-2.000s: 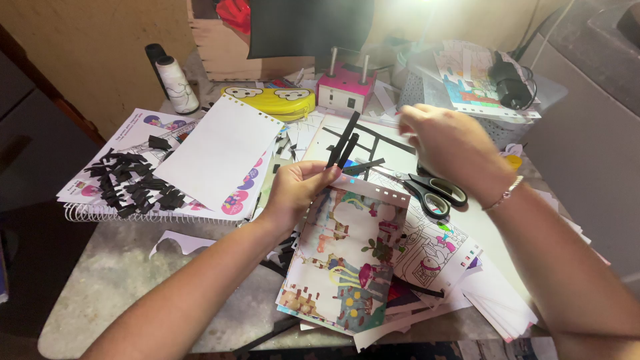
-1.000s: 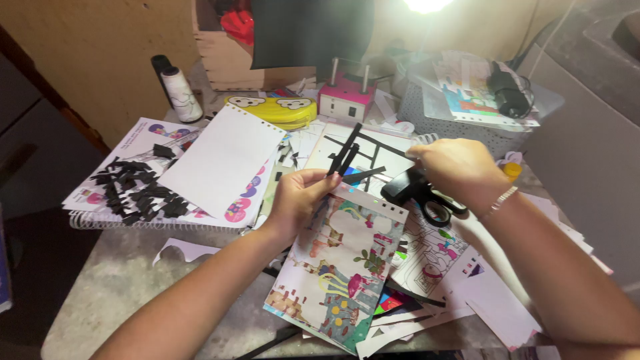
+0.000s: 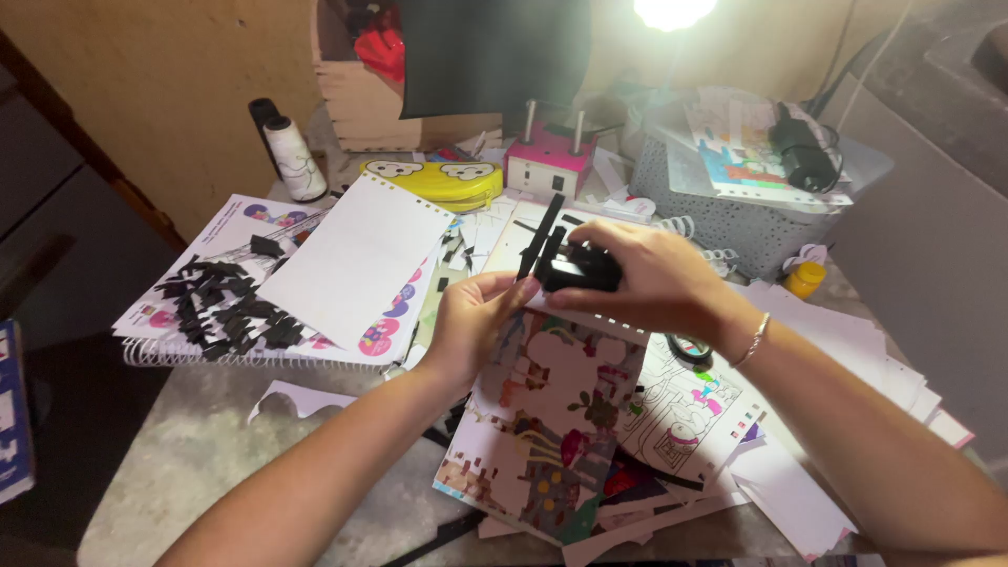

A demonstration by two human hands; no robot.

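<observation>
My left hand [image 3: 480, 323] pinches several narrow black strips [image 3: 543, 236] between thumb and fingers. My right hand [image 3: 646, 276] grips a small black tool [image 3: 583, 272], stapler-like in shape, with its end against or very near the strips; its exact kind is unclear. Below both hands lies a punched sheet with a colored printed drawing [image 3: 543, 425]. A black-rimmed loop [image 3: 689, 350], apparently a scissors handle, shows under my right wrist, the rest covered. Many short black pieces [image 3: 228, 307] are heaped on paper at the left.
A blank punched sheet [image 3: 358, 260] lies on a spiral notebook [image 3: 260, 362]. Behind stand a thread spool [image 3: 295, 161], a yellow pencil case [image 3: 433, 185] and a pink-and-white box [image 3: 549, 161]. A gray basket [image 3: 709, 216] and a yellow-capped container [image 3: 805, 279] stand at right.
My right hand, empty-looking two seconds ago, has taken hold of the black tool and brought it left to the strips. My left hand still holds the strips.
</observation>
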